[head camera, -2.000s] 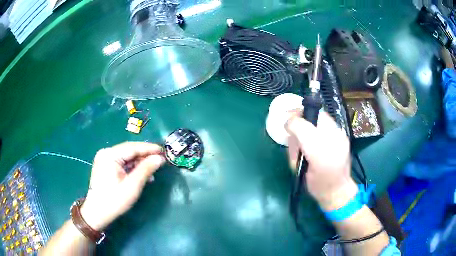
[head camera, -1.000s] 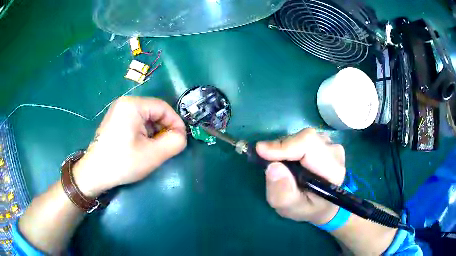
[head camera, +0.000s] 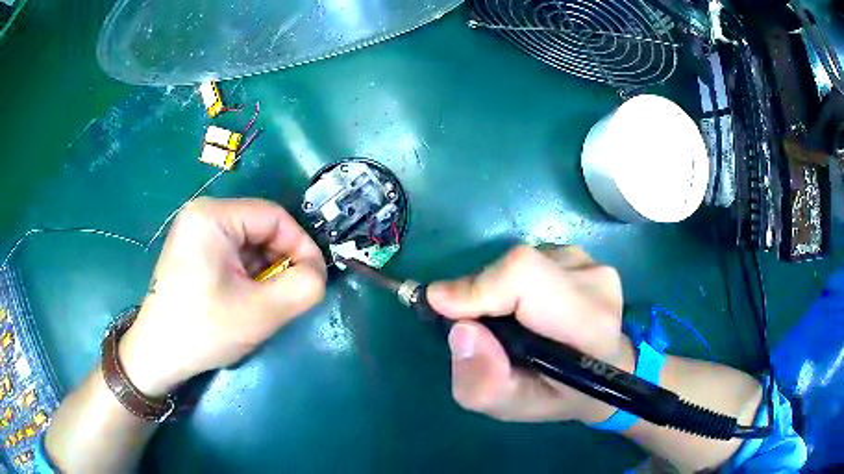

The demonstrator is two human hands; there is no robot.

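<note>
The round black device housing [head camera: 356, 204] lies open on the green mat, with grey parts and fine red wires inside. A green circuit board piece [head camera: 381, 255] sits at its lower edge. My right hand [head camera: 537, 338] holds the black soldering iron [head camera: 592, 375], its tip at the board's lower left edge. My left hand [head camera: 241, 278] pinches beside the housing's lower left. A yellow-orange battery cell [head camera: 274, 269] shows between its fingers. Silvery solder wire [head camera: 93, 231] curves from the left up to the loose cells, passing behind my left hand; its working end cannot be told.
Loose white-and-yellow cells [head camera: 220, 148] lie upper left, below a large clear oval rim [head camera: 278, 69]. A white round tub [head camera: 646, 159] stands right, near the fan grille [head camera: 583, 37]. The cell tray [head camera: 23, 380] is at lower left, the dark ridged box [head camera: 754, 148] at right.
The iron came down from upright at the right to the housing's board, its tip since shifting slightly left and down. My left hand stays beside the housing. The camera view has moved closer.
</note>
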